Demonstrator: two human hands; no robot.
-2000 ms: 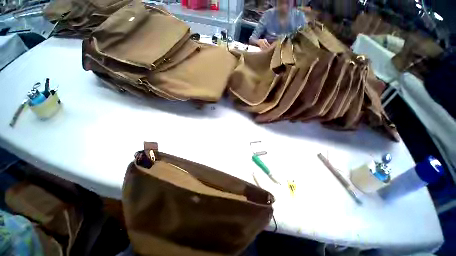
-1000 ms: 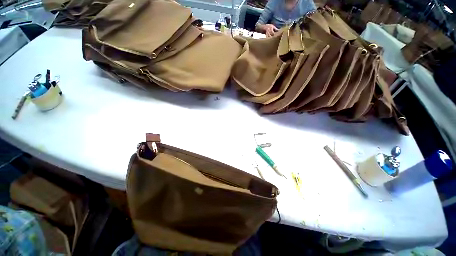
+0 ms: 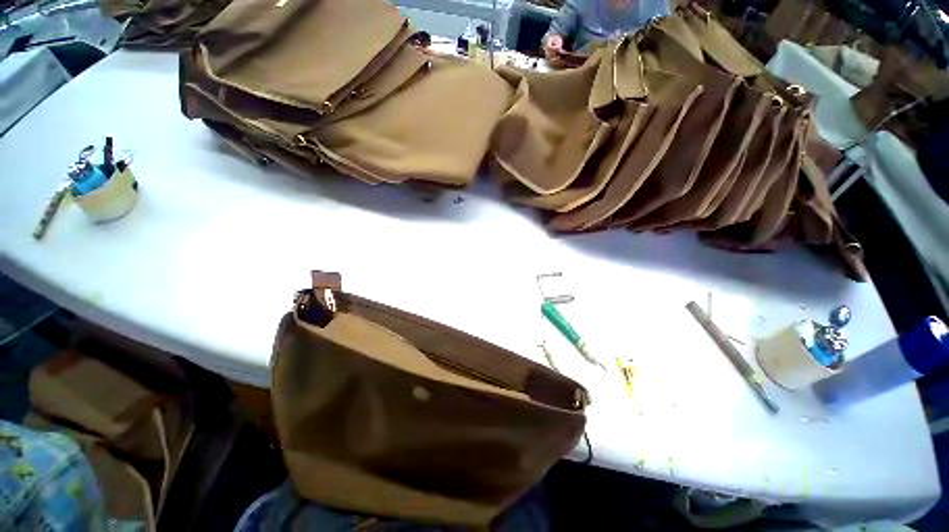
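A brown bag (image 3: 416, 426) stands upright in my lap against the table's near edge, its long mouth open upward with a thin brass zip line inside. A small reddish-brown strap tab (image 3: 326, 281) sticks up at its left corner, beside a gold glint. A small pale round stud (image 3: 420, 393) shows on its front. A green-handled tool (image 3: 565, 327) with a thin metal tip and a small yellow tool (image 3: 627, 378) lie on the table right of the bag. Neither of my hands is in view.
Piles of brown bags (image 3: 437, 114) span the table's far side. Tool pots stand left (image 3: 107, 197) and right (image 3: 796, 358). A long brown stick (image 3: 732, 355) and a blue-capped bottle (image 3: 885, 364) are at right. A person (image 3: 604, 19) sits beyond. Brown pieces (image 3: 99, 400) lie lower left.
The view has tilted down and shifted slightly, so the table things sit further right in the picture. The bag stays in my lap. The person beyond has moved their hands.
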